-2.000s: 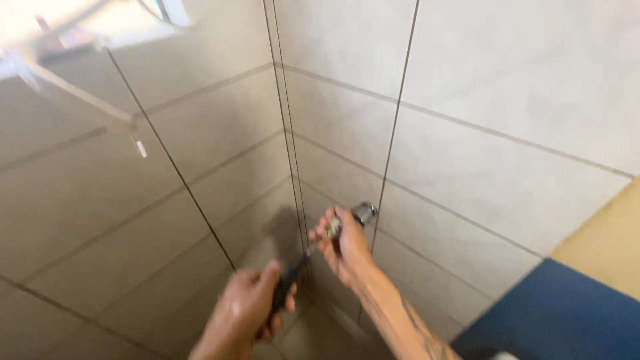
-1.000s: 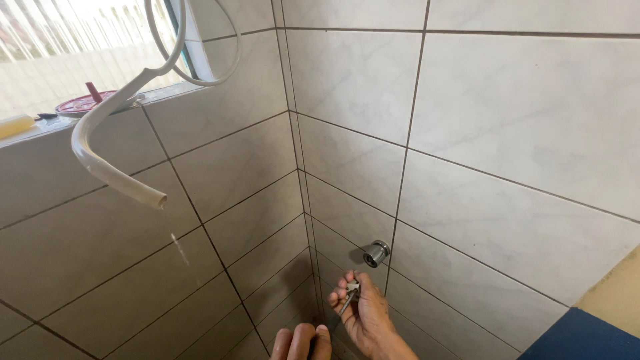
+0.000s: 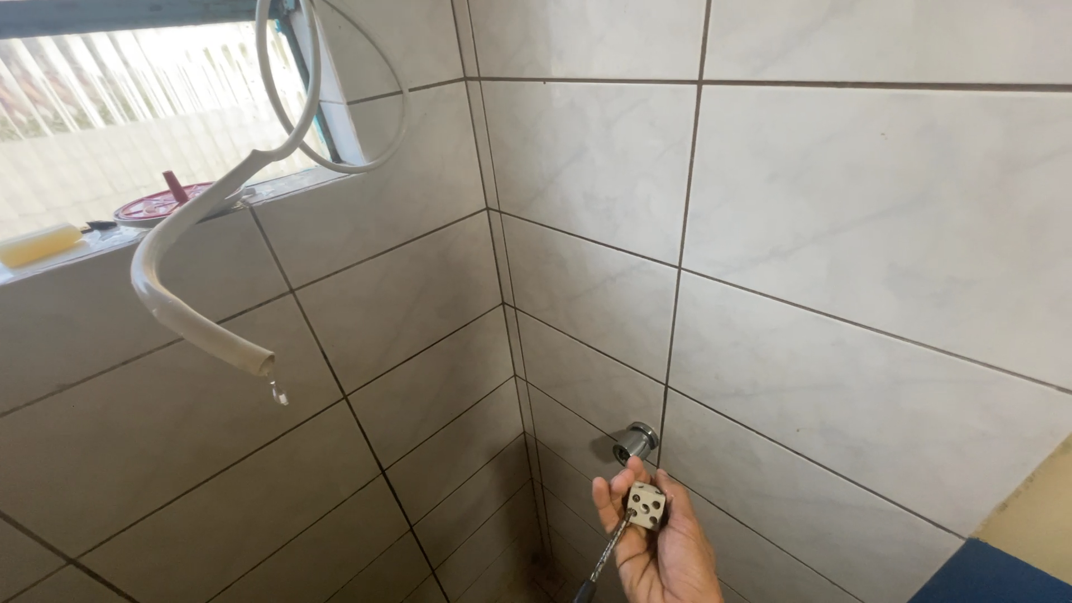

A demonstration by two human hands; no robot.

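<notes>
In my right hand (image 3: pixel 670 544), held palm up, is a small white block with round holes (image 3: pixel 646 506), which looks like a ceramic terminal connector. The thin shaft of a screwdriver (image 3: pixel 610 546) rises from the bottom edge with its tip at a lower left hole of the block. Only the top of its dark handle shows. My left hand is out of view. Just above my right fingertips, a chrome fitting (image 3: pixel 636 442) sticks out from the tiled wall.
A white bent shower pipe (image 3: pixel 197 322) hangs at the left, water at its open end, with a thin white hose (image 3: pixel 402 126) looping above. The windowsill (image 3: pixel 293 184) holds a red round object (image 3: pixel 163 203) and a yellow bar (image 3: pixel 40 244). A blue surface (image 3: pixel 988 578) lies lower right.
My left hand, earlier around the screwdriver, has dropped out of view. My right hand still holds the block, its holed face now plainly visible. The view has shifted since two seconds ago.
</notes>
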